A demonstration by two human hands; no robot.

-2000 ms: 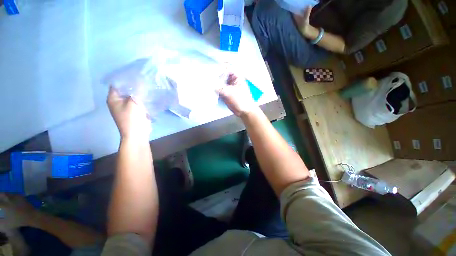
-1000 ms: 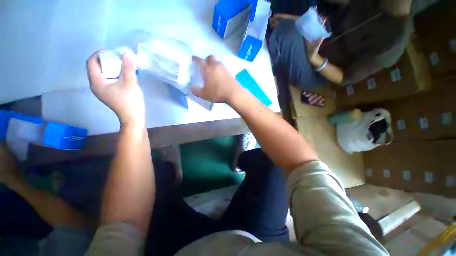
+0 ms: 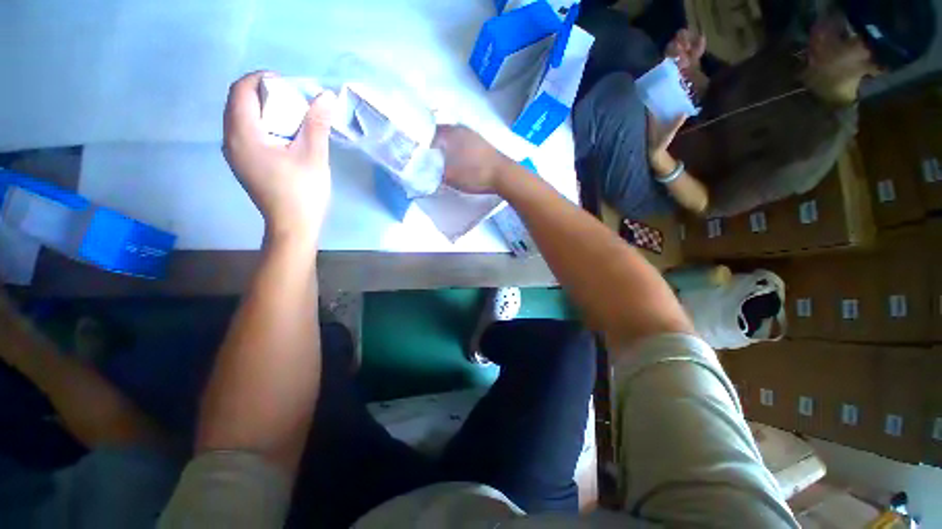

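Note:
My left hand (image 3: 277,155) holds a small white boxy piece (image 3: 283,106) between thumb and fingers, above the white-covered bench. A crumpled clear plastic bag (image 3: 382,129) stretches from that piece to my right hand (image 3: 467,160). My right hand's fingers are closed at the bag's right end, and the fingertips are partly hidden by it. A blue and white carton piece (image 3: 393,194) lies below the bag near the bench edge. Glare hides what the bag holds.
Open blue cartons (image 3: 515,45) stand at the bench's back right. Another blue carton (image 3: 126,244) is at the left, by another person's arm. A seated person at the right holds a white item (image 3: 667,90). Brown cartons (image 3: 826,305) and a white bag (image 3: 725,308) are at the right.
The bag, spread wide between both hands at first, is now bunched narrower. My left hand has come to hold the white piece. The view has shifted, and more of the seated person shows.

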